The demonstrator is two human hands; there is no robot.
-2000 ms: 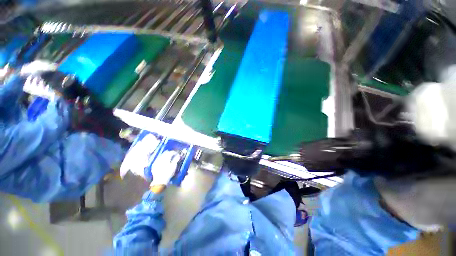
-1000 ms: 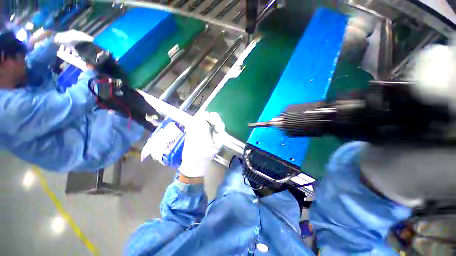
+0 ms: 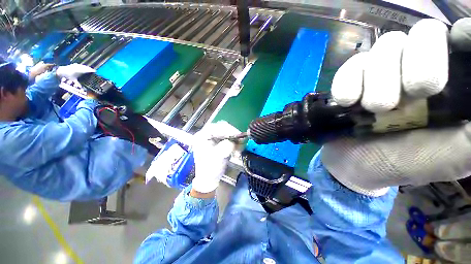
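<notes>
My right hand (image 3: 392,72), in a white knit glove, is wrapped around the black electric screwdriver (image 3: 320,118), which points left. My left hand (image 3: 209,157), also gloved, has its fingertips at the thin metal bit (image 3: 235,137) at the tool's nose. A screw between the fingers cannot be made out. The blue-filmed enclosure (image 3: 297,72) lies on the green mat board (image 3: 248,95) beyond and below the tool. Its black near end (image 3: 266,172) has a wire-like loop and faces me.
A blue screw bin (image 3: 181,167) with white material at it hangs at the line's edge, left of my left hand. Silver rollers (image 3: 191,105) run to the left. Another blue enclosure (image 3: 137,62) lies there, beside a person in a blue smock (image 3: 67,144).
The screwdriver and my right hand have come further into view. My left hand has moved from beside the bin to the bit's tip.
</notes>
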